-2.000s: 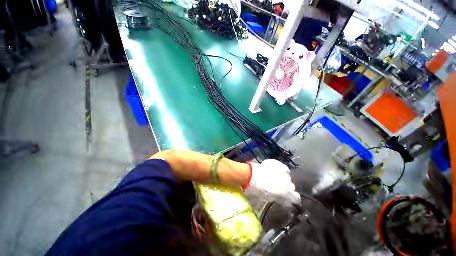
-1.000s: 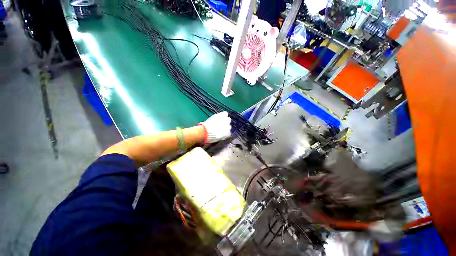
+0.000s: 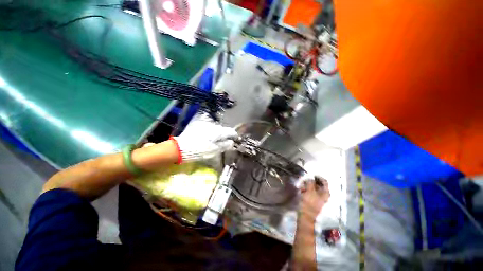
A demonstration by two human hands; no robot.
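My left hand, in a white knitted glove with a red cuff, reaches over the round metal disc; its fingertips are at a small metal fixture on the rim. Blur hides whether it grips a cable end. My right hand is bare, at the disc's right side, fingers bent around something small and dark that I cannot make out. The black cable bundle lies on the green bench, its ends hanging over the metal table beyond my left hand.
A yellow wrapped block is under my left forearm, beside a silvery bar. A red knob is near my right wrist. A large orange panel fills the upper right. A pink and white fan stands on the bench.
The view has turned right and down. My left hand has moved from the cable bundle to the disc's fixture. My right hand now shows clearly at the disc's right side.
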